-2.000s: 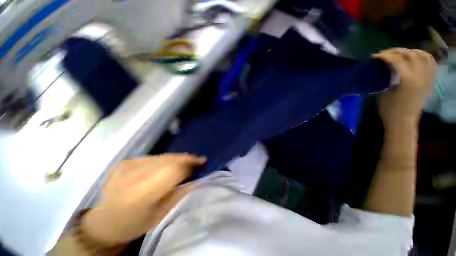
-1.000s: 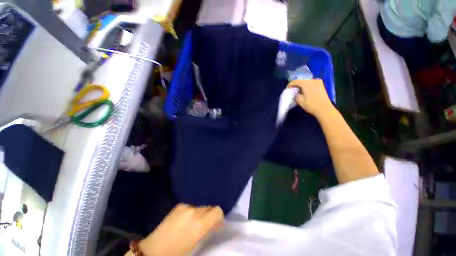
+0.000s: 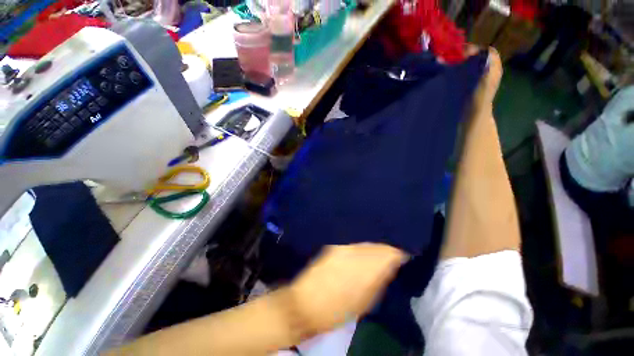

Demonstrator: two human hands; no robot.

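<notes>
A large navy garment panel (image 3: 375, 160) is stretched between my two hands, right of the machine table, over the blue crate. My right hand (image 3: 486, 76) grips its far upper corner with the arm stretched forward. My left hand (image 3: 351, 278), a little blurred, holds its near edge. The panel hides most of the crate; only bits of blue show around it. A small navy piece (image 3: 73, 233) lies on the machine bed under the white sewing machine head (image 3: 104, 104).
Scissors with yellow and green handles (image 3: 179, 201) lie on the table beside the ruler edge (image 3: 208, 208). A pink jar (image 3: 252, 52), a bottle and a teal basket (image 3: 323, 35) stand at the back. Red cloth (image 3: 424, 28) lies beyond the panel. A person in light clothing (image 3: 608, 149) is at the right.
The view has swung back toward the machine. My right hand has moved forward and lifts the panel's far corner above the crate. My left hand still holds the near edge.
</notes>
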